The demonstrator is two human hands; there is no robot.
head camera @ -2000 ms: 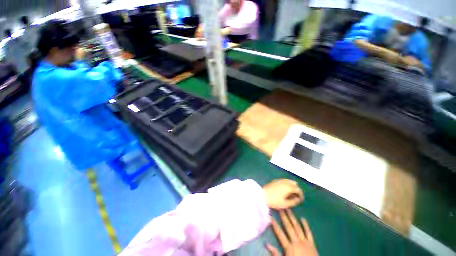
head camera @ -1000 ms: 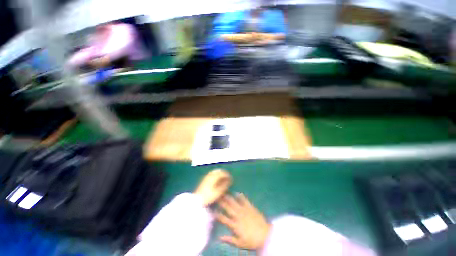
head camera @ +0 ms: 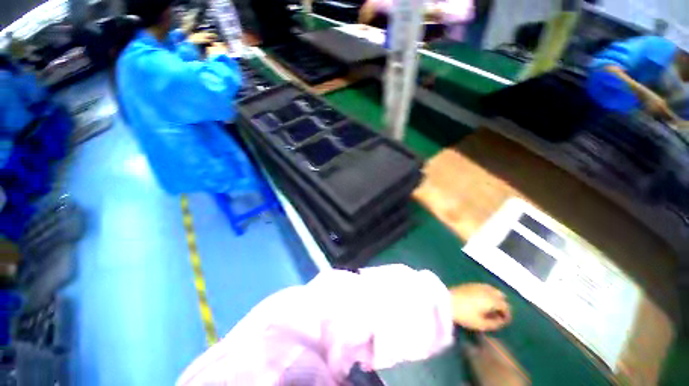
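My left hand (head camera: 481,307), in a pink sleeve, lies on the green bench with its fingers curled; no object shows in it. My right hand (head camera: 495,363) is just below it, blurred and cut off by the bottom edge. A stack of black foam trays (head camera: 363,179) stands left of and beyond my hands, apart from them. Its top tray holds several dark glossy phones (head camera: 319,151). An instruction sheet (head camera: 585,283) with dark rectangles lies to the right of my hands on a tan board (head camera: 453,181).
A worker in blue (head camera: 177,113) is at the left beside a blue stool (head camera: 249,209). A white post (head camera: 400,71) rises behind the trays. More black trays (head camera: 347,47) lie farther back. Workers in pink (head camera: 453,9) and blue (head camera: 634,64) are across the line. Yellow tape (head camera: 195,264) marks the blue floor.
The view swung right, then back left, so the tray stack fills the middle again. My hands stay close together; my right hand, seen spread before, is now mostly out of view.
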